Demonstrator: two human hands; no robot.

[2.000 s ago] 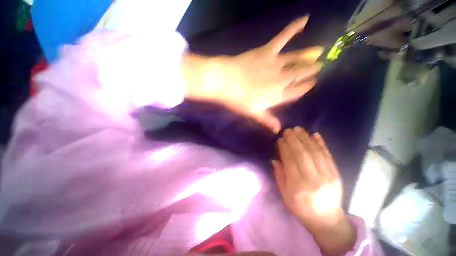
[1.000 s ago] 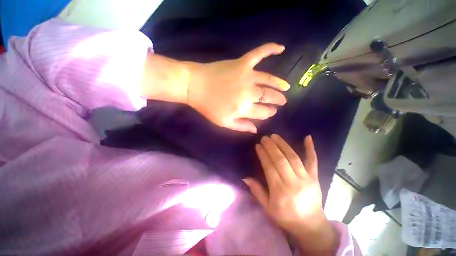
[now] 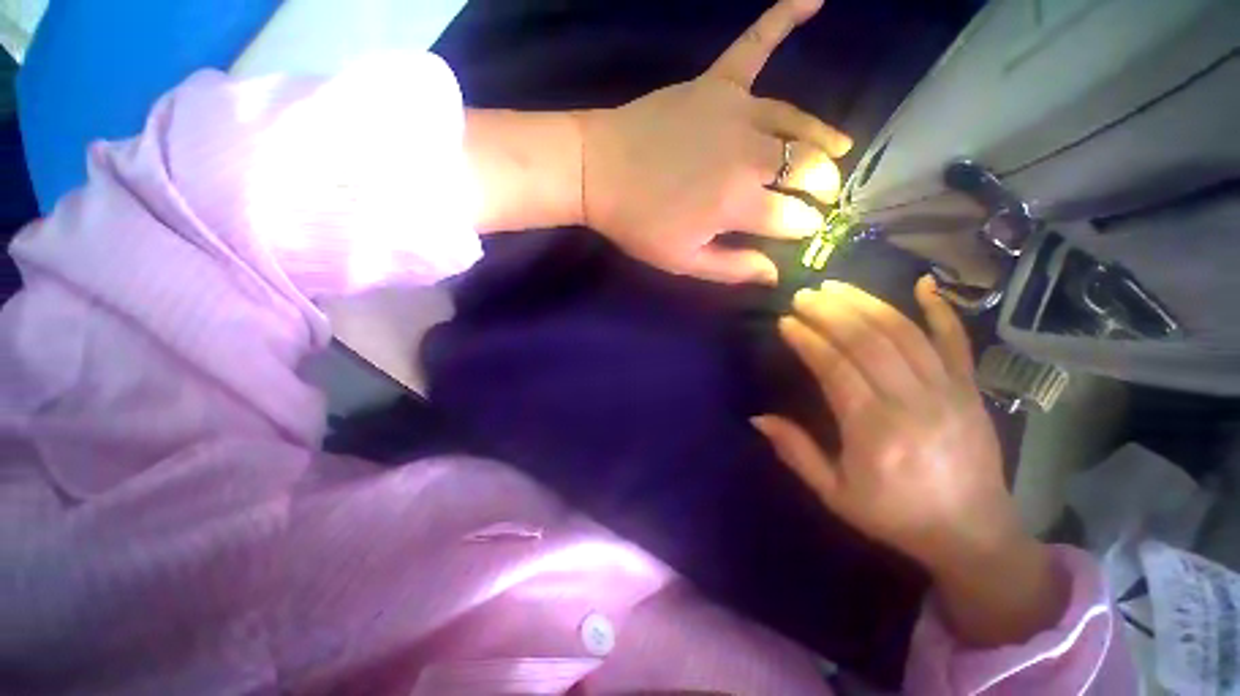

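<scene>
A large dark navy garment panel (image 3: pixel 612 367) covers the table in front of me and runs down to my lap. My left hand (image 3: pixel 694 177), with a ring on one finger, lies flat on it palm down, fingers spread, fingertips beside the lit yellow-green presser foot area (image 3: pixel 824 242). My right hand (image 3: pixel 898 408) rests flat on the cloth just below the foot, fingers slightly apart. Neither hand visibly grips anything. The needle itself cannot be made out. The cloth edge at the foot is hidden by glare and fingers.
The cream-grey sewing machine head (image 3: pixel 1088 150) fills the upper right. A ribbed metal knob (image 3: pixel 1023 379) sits under it. A printed work sheet (image 3: pixel 1197 612) and crumpled white material (image 3: pixel 1135 496) are at the lower right. A blue cloth or cover (image 3: pixel 116 82) is at the upper left.
Both hands have moved closer to the presser foot compared with one second ago, shifting right and up in the view. The view has shifted too, and the machine head shows larger.
</scene>
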